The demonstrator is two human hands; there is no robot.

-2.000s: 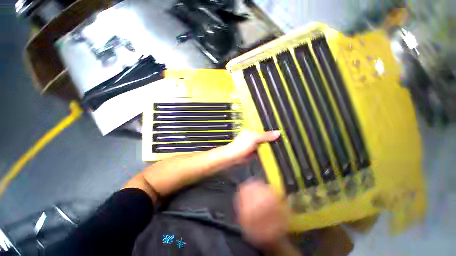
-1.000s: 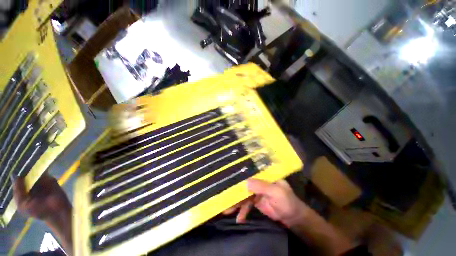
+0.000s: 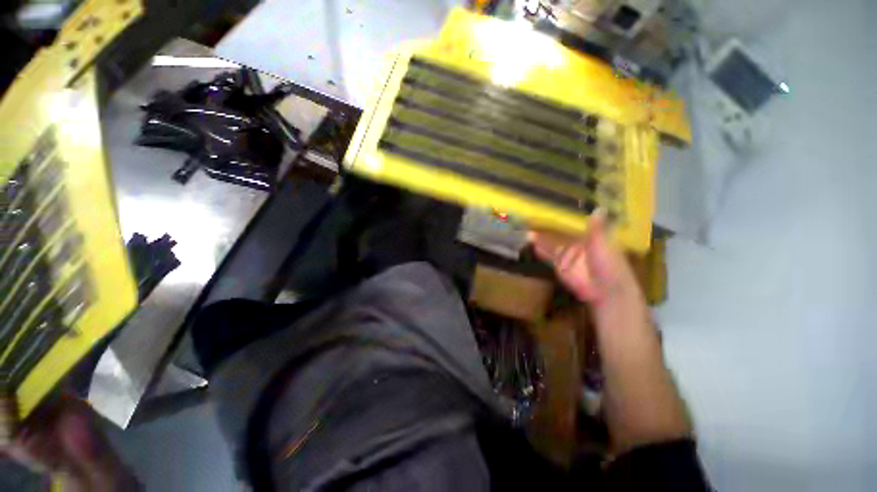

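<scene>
My right hand (image 3: 584, 264) holds a yellow loading plate (image 3: 466, 180) by its lower right edge, up and away from my lap. Several slots of this plate hold black zippers (image 3: 490, 136); the plate is slightly blurred. My left hand (image 3: 72, 447) is blurred and partly cut off at the lower left. It is at the bottom edge of a second yellow plate (image 3: 111, 274), which is cut off by the left picture edge. Black strips lie in rows in this plate too. The fingers of my left hand are hard to make out.
A tangled zipper bundle (image 3: 216, 130) lies on the white surface (image 3: 216, 207) at the upper left. More black strips (image 3: 151, 259) lie beside the left plate. A cardboard box (image 3: 512, 293) is below the right plate. A machine (image 3: 615, 29) stands at the top right.
The plate in my right hand has moved from over my lap up and to the right, with the hand. The other plate and my left hand stay at the left; that hand sits lower.
</scene>
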